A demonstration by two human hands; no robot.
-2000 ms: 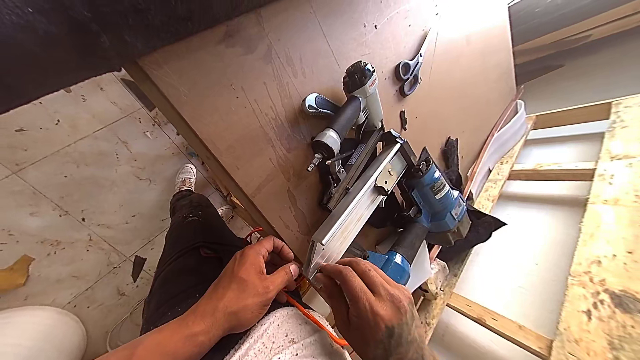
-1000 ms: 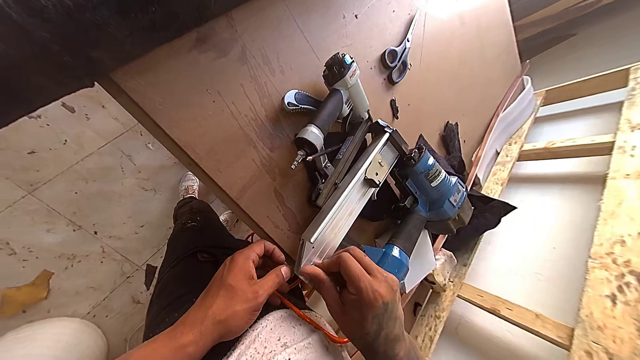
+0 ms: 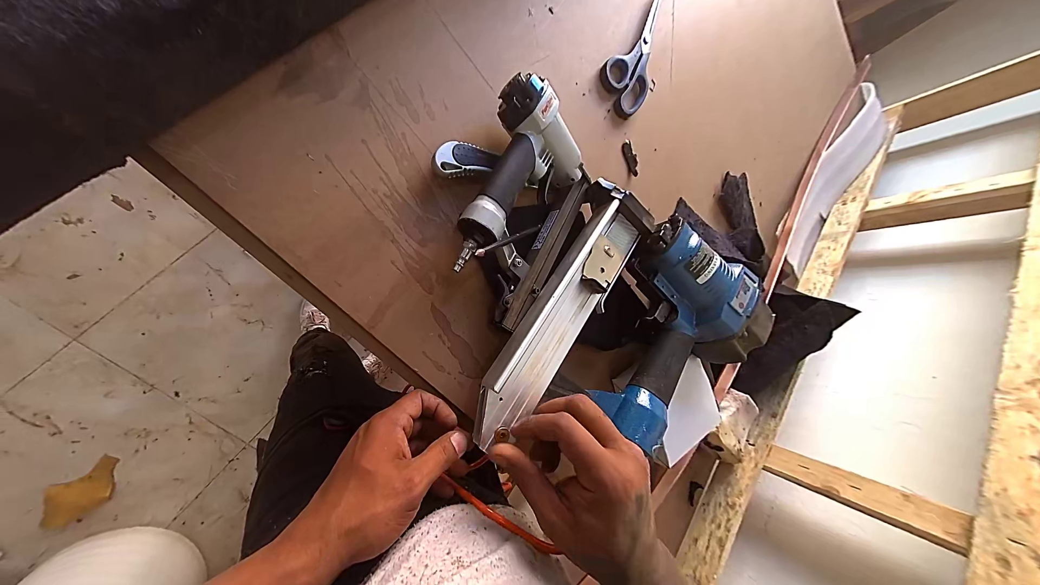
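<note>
My right hand [image 3: 581, 479] pinches a small round brass-coloured part [image 3: 502, 436] between thumb and fingers, at the lower end of the blue pneumatic nailer's metal magazine [image 3: 561, 313]. Beside that end, my left hand [image 3: 390, 471] has thumb and forefinger together; whether something is between them is hidden. An orange air hose [image 3: 508, 520] runs below both hands. The blue nailer [image 3: 703, 280] lies on its side on the brown board table. Left of its magazine rests a grey and black pneumatic stapler [image 3: 520, 154], its air fitting [image 3: 465, 255] pointing down-left.
Grey-handled scissors [image 3: 632, 69] lie at the table's far side. A utility tool's grey handle [image 3: 463, 159] shows behind the stapler. Black fabric scraps [image 3: 800, 337] lie around the nailer. A wooden frame [image 3: 910, 496] stands along the right. Dark material [image 3: 122, 81] covers the upper left.
The small round part now shows in my right fingertips; in the earlier frames it cannot be made out. My hands have parted slightly. The nailer and stapler stay together on the table.
</note>
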